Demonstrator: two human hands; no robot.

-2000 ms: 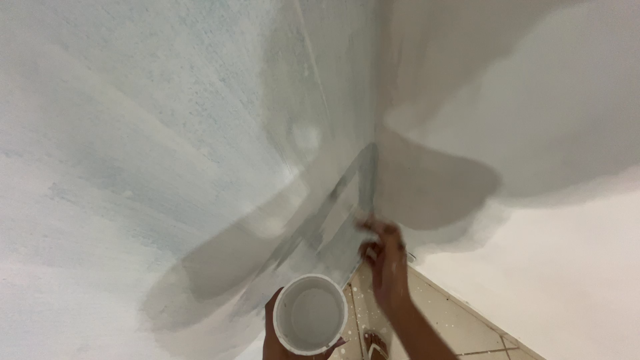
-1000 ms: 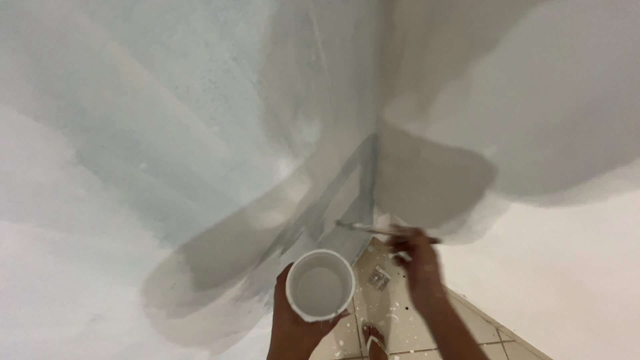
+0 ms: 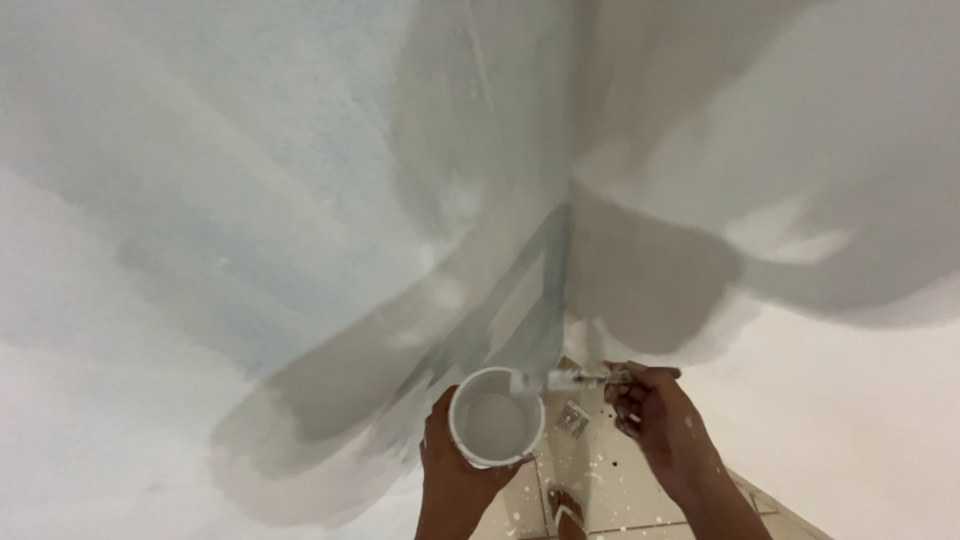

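My left hand (image 3: 456, 472) is wrapped around a white round tub (image 3: 534, 439) with whitish paint (image 3: 495, 424) inside. On the right, my right hand (image 3: 654, 420) grips a slim paintbrush (image 3: 616, 376), pointing left; its blurred bristle end is over the tub's upper right rim. Whether the bristles touch the rim, I cannot tell. Behind the tub, a wall corner bears fresh-looking blue-grey strokes (image 3: 551, 300) around a paler patch (image 3: 517, 300).
Walls (image 3: 300, 187) meet at a corner, the left one blue-grey and white, with broad shadows. Below lies a paint-spattered tiled floor (image 3: 622, 487) with a small scrap (image 3: 573, 418) on it. A foot in a flip-flop (image 3: 568, 514) stands at the bottom.
The brush was by the wall corner one second ago, and its bristle end is now at the tub's rim. My right hand still holds it; my left hand still holds the tub.
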